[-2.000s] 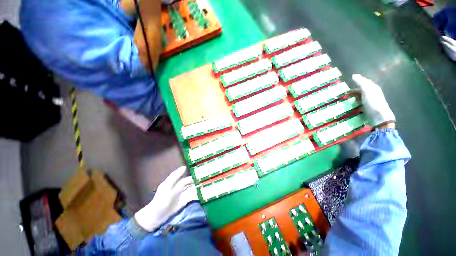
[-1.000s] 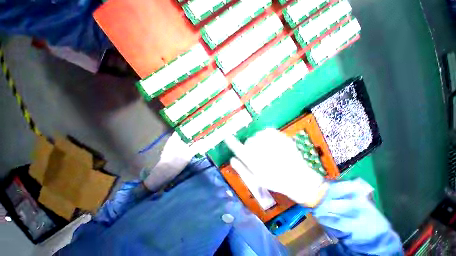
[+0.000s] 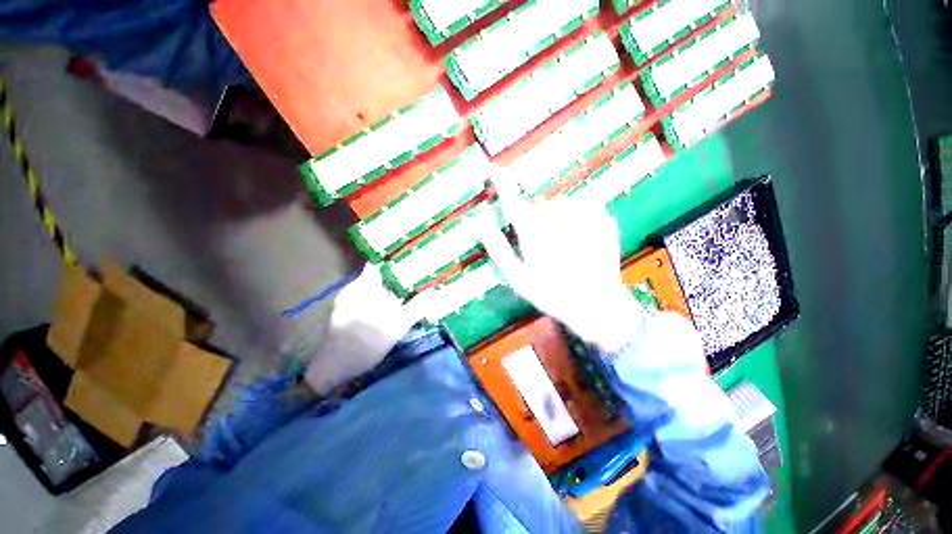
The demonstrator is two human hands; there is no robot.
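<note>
Modules of pale plates with green board edges [image 3: 386,146] lie in rows on the red sheet [image 3: 324,73]. My left hand [image 3: 360,329], in a white glove, is at the near left end of the nearest module [image 3: 459,292]; glare hides whether its fingers grip it. My right hand [image 3: 564,250], gloved and overexposed, reaches over the near modules, fingers by their right ends; its grip cannot be told. The orange fixture [image 3: 501,386] lies below my right hand and sleeve, with a pale plate [image 3: 540,394] in one pocket.
A black tray of tiny screws [image 3: 731,271] stands right of the fixture. A teal-blue tool [image 3: 600,469] lies at its near edge. Stacked metal plates [image 3: 754,412] are at the right. An open cardboard box [image 3: 136,349] is on the floor at left. Another person's blue sleeve [image 3: 125,37] shows top left.
Since one second ago my right hand has moved up from over the fixture to the near modules, uncovering the pocket with the pale plate. My left hand has stayed by the nearest module.
</note>
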